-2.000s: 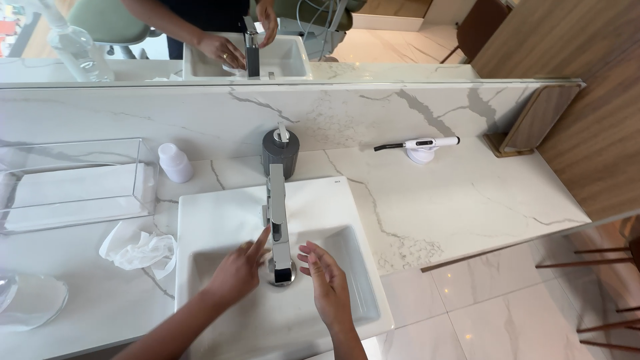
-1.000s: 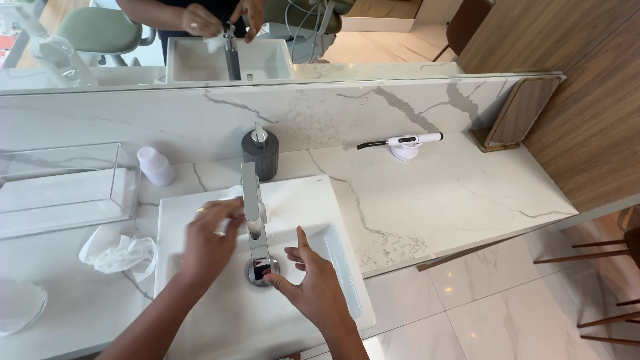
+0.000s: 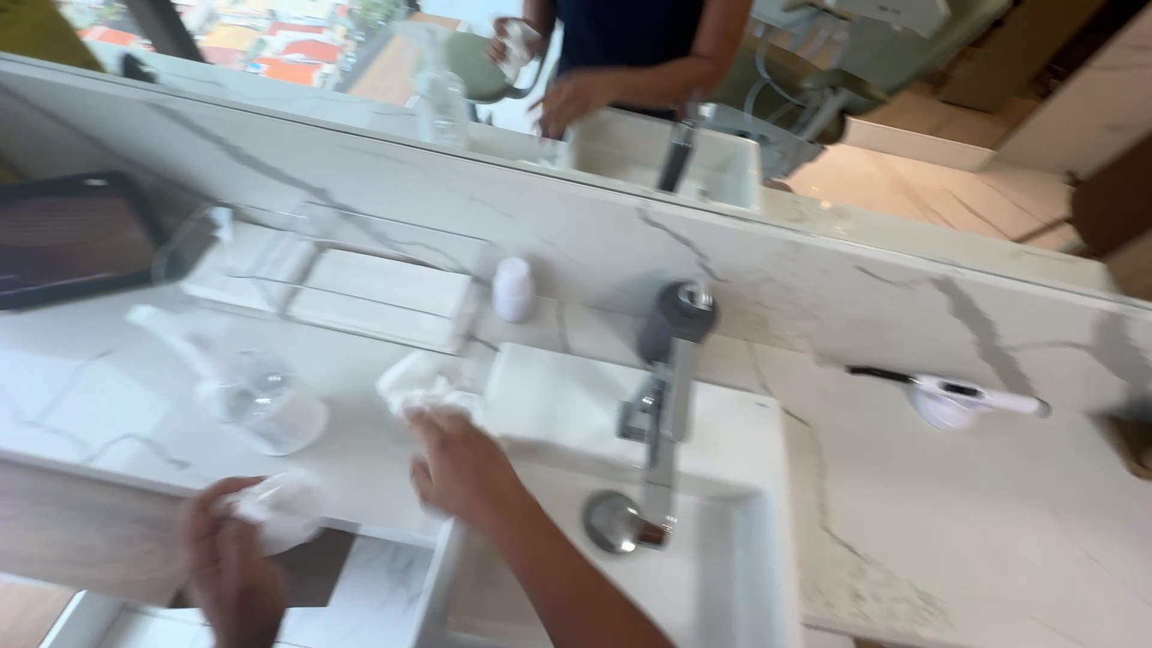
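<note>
My left hand [image 3: 236,562], blurred, holds a crumpled white tissue [image 3: 286,508] in front of the counter's edge at the lower left. My right hand [image 3: 463,463] reaches over the sink's left side, its fingertips at a second crumpled white tissue or cloth [image 3: 423,382] on the counter; whether they grip it cannot be told. A chrome faucet [image 3: 668,432] stands over the white rectangular sink [image 3: 747,432], above a round chrome drain cover [image 3: 614,522]. Behind the faucet is a dark grey pump dispenser [image 3: 677,319]. Left of my right hand stands a clear spray bottle [image 3: 265,409].
A clear box with white contents [image 3: 382,292], a small white bottle [image 3: 514,290] and a dark-framed tablet-like object [image 3: 76,236] line the counter's back left. A white curing light [image 3: 954,396] lies right of the sink. A mirror [image 3: 810,180] runs behind the marble backsplash.
Both hands have moved left from the faucet; the right is now by the tissue on the counter, the left past the counter's front edge. The view has swung left.
</note>
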